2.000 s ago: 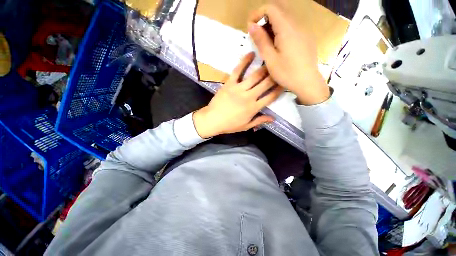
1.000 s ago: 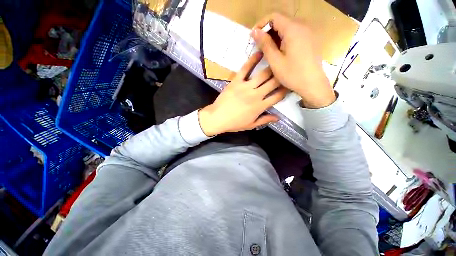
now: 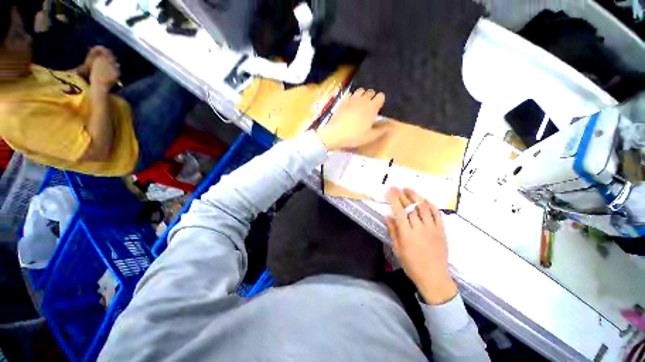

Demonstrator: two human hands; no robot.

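Observation:
A white marking template (image 3: 361, 172) with short dark slots lies across a brown pattern card (image 3: 424, 145) on the table. A thin dark rim, perhaps a fabric panel, shows at the card's left and right edges. My left hand (image 3: 353, 121) is at the card's far left corner, back up; whether it grips anything there cannot be told. My right hand (image 3: 421, 244) lies on the strip's near edge, with a small white stick (image 3: 411, 208), apparently the marking pen, tucked between its fingers.
A sewing machine (image 3: 566, 159) stands at right, with a black rectangle (image 3: 529, 120) and an orange-handled tool (image 3: 546, 244) near it. Blue crates (image 3: 117, 247) are below left. A person in a yellow top (image 3: 71, 120) sits at far left. Dark cloth (image 3: 311, 233) is at my lap.
The view has shifted and shows more of the far side. My hands have moved apart: the left to the card's far left corner, the right to the near edge of the strip.

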